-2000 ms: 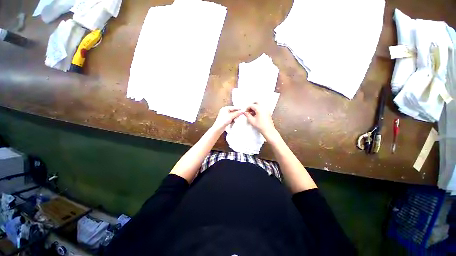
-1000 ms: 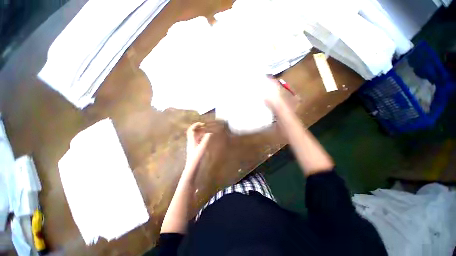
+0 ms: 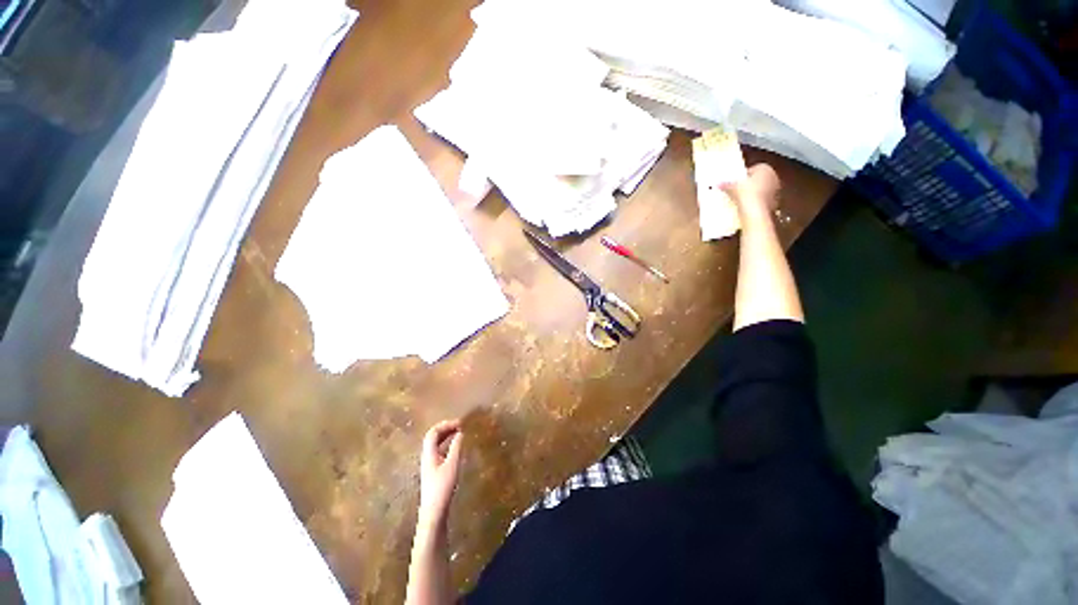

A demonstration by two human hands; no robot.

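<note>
My right hand (image 3: 757, 189) is at the right end of the table, with its fingers on a beige-and-white paper tag (image 3: 718, 189); it appears to grip the tag's edge. My left hand (image 3: 441, 446) is over the bare brown table (image 3: 390, 443) near the front, fingers curled and slightly apart, with nothing visible in it. Fabric shears (image 3: 588, 287) lie between the hands, beside a thin red tool (image 3: 632, 257). A heap of folded white pieces (image 3: 567, 160) lies behind the shears.
White cut panels (image 3: 384, 254) lie left of the shears. A long layered stack (image 3: 189, 189) is at the far left; another panel stack (image 3: 242, 520) is at lower left. A big white stack (image 3: 804, 83) lies behind the tag. A blue crate (image 3: 975, 166) and white fabric pile (image 3: 993, 490) are right.
The view has turned right. The hands have parted from the small white bundle, which my right hand was moving toward the heap. My right hand has reached the tag; the shears are uncovered.
</note>
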